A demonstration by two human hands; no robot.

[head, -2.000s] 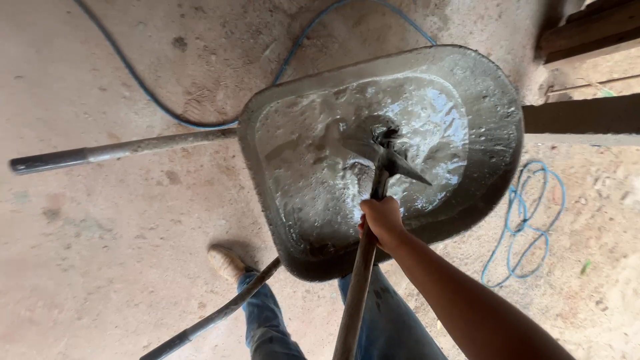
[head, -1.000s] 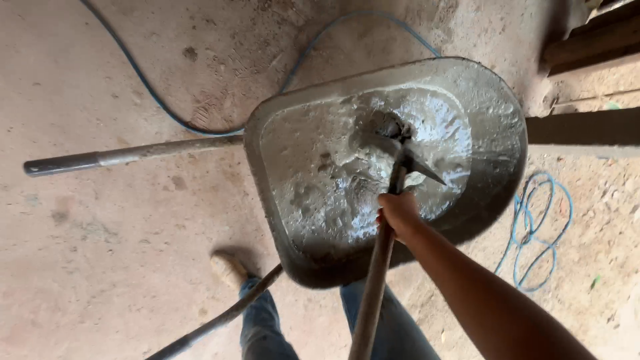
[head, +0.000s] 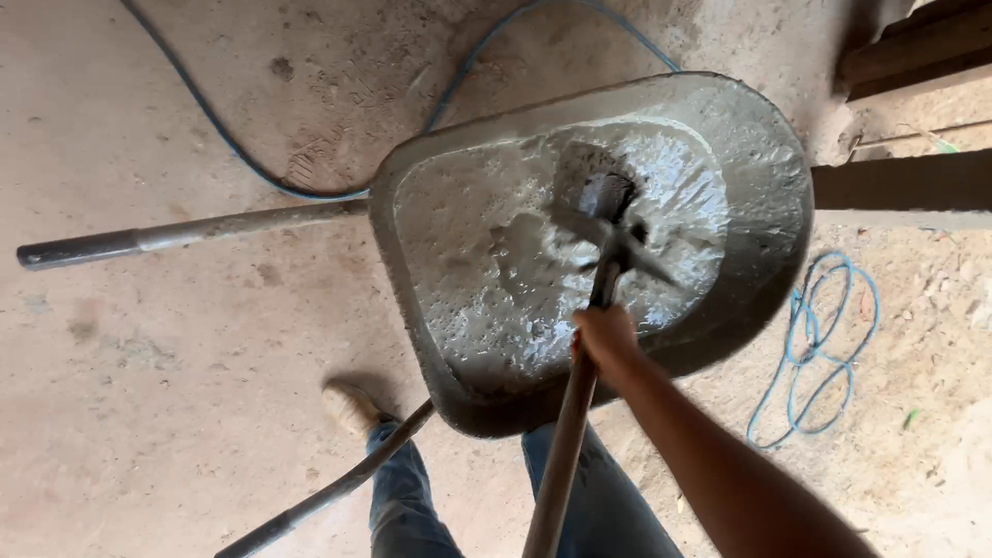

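My right hand point(head: 608, 341) is closed around the wooden handle point(head: 564, 442) of a mattock-like tool, a short way below its metal head point(head: 620, 244). That head is blurred and sits in or just over wet grey cement mix point(head: 480, 248), which looks like mortar or concrete. A dark hollow shows in the mix just beyond the head. The mix lies in a wheelbarrow tray point(head: 763, 178) with a smeared, rounded end at the right. The handle runs down out of the bottom of the view. My left hand is not in view.
Two wheelbarrow handles point(head: 186, 231) reach left from the tray. A blue hose or cord point(head: 194, 93) curves behind it, and loose blue coils point(head: 810, 353) lie at the right. Timber pieces point(head: 922, 46) are at the upper right. My shoe point(head: 350, 407) and jeans are below the tray.
My right hand keeps its grip on the tool's handle. The surface of the wet mix around the tool head has changed shape, with a broader hollow beyond the head than two seconds ago.
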